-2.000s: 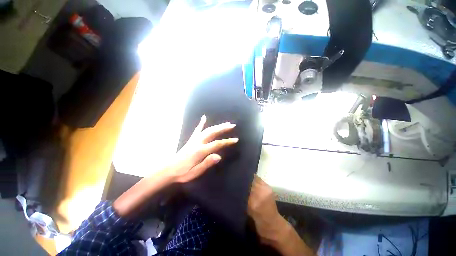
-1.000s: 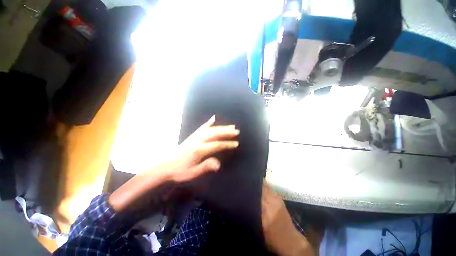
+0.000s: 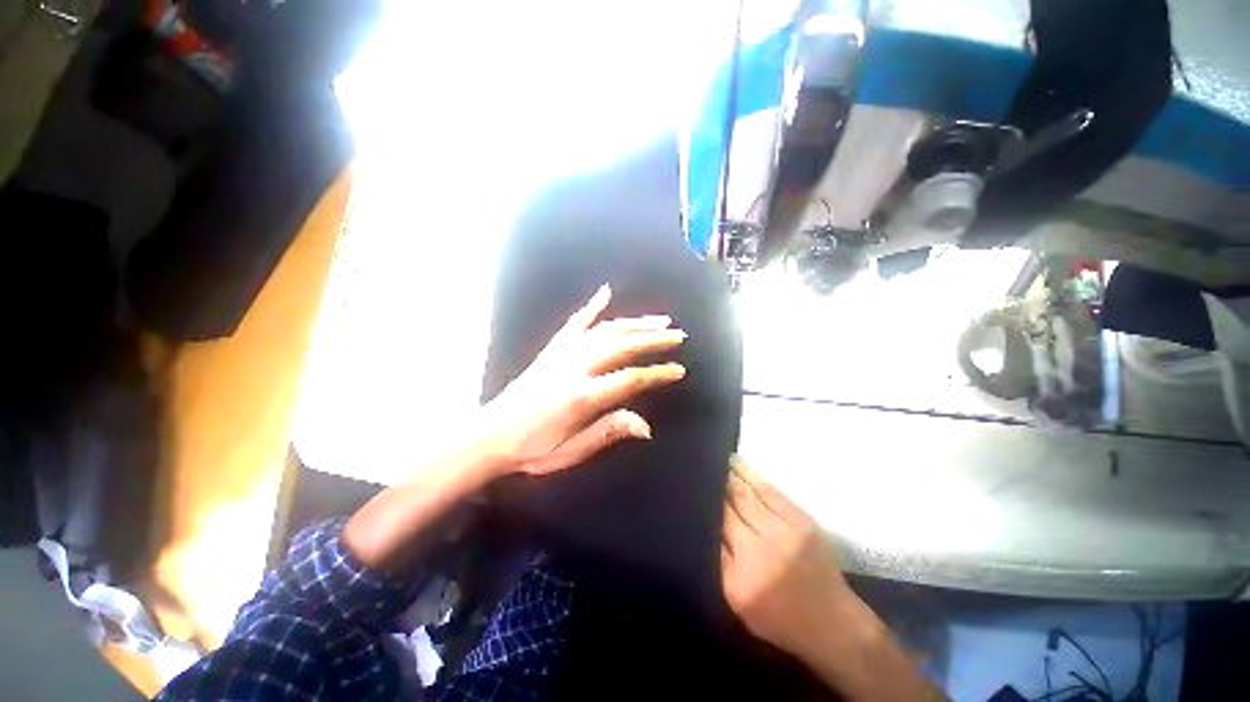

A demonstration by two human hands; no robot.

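A dark fabric piece [image 3: 617, 261] lies flat as a wide strip, its right edge at the needle area [image 3: 742, 254] of the sewing machine [image 3: 891, 110]. My left hand [image 3: 583, 391] lies flat on top of the fabric, fingers spread, below and left of the needle. My right hand [image 3: 781, 555] is at the fabric's right edge, by the table's front edge, with the edge in its grip; some fingers are hidden by the cloth. Glare washes out the table left of and behind the fabric.
A black strap [image 3: 1097, 110] hangs over the machine arm. A pale ring-shaped roll [image 3: 998, 353] and scraps lie under the arm. Dark garments [image 3: 254, 192] are heaped left of the table, by orange-brown wood [image 3: 233, 466]. White strips [image 3: 117, 603] are at lower left.
The view has shifted, so the machine appears larger and farther right. My left hand is slightly farther right and higher in view, still flat on the fabric. My right hand stays at the fabric's edge.
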